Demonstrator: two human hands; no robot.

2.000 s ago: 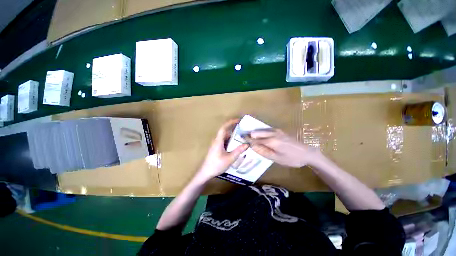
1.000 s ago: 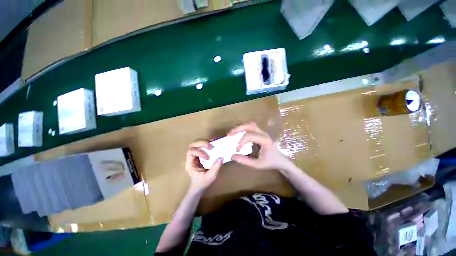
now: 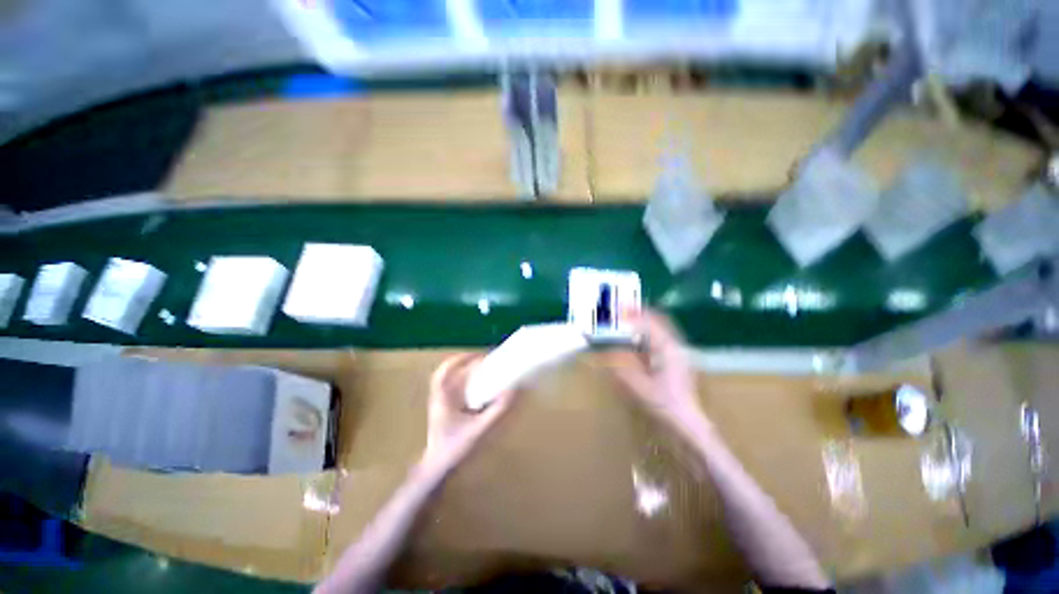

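My left hand grips a white box sleeve, tilted above the cardboard ledge and blurred. My right hand is at the near right corner of the open white inner box, which shows a dark item inside and sits at the belt's near edge. The fingers touch or overlap that corner; blur hides whether they grip it. The sleeve's right end comes close to the inner box's near edge.
Closed white boxes stand in a row on the green conveyor belt at left. A sleeve stack lies on the left ledge. A drink can lies at right. Pale sheets stand at the belt's far side. Narrow upright pieces stand on the far ledge.
The view has tilted up. My right hand has let go of the sleeve and moved forward to the open inner box. My left hand still holds the sleeve.
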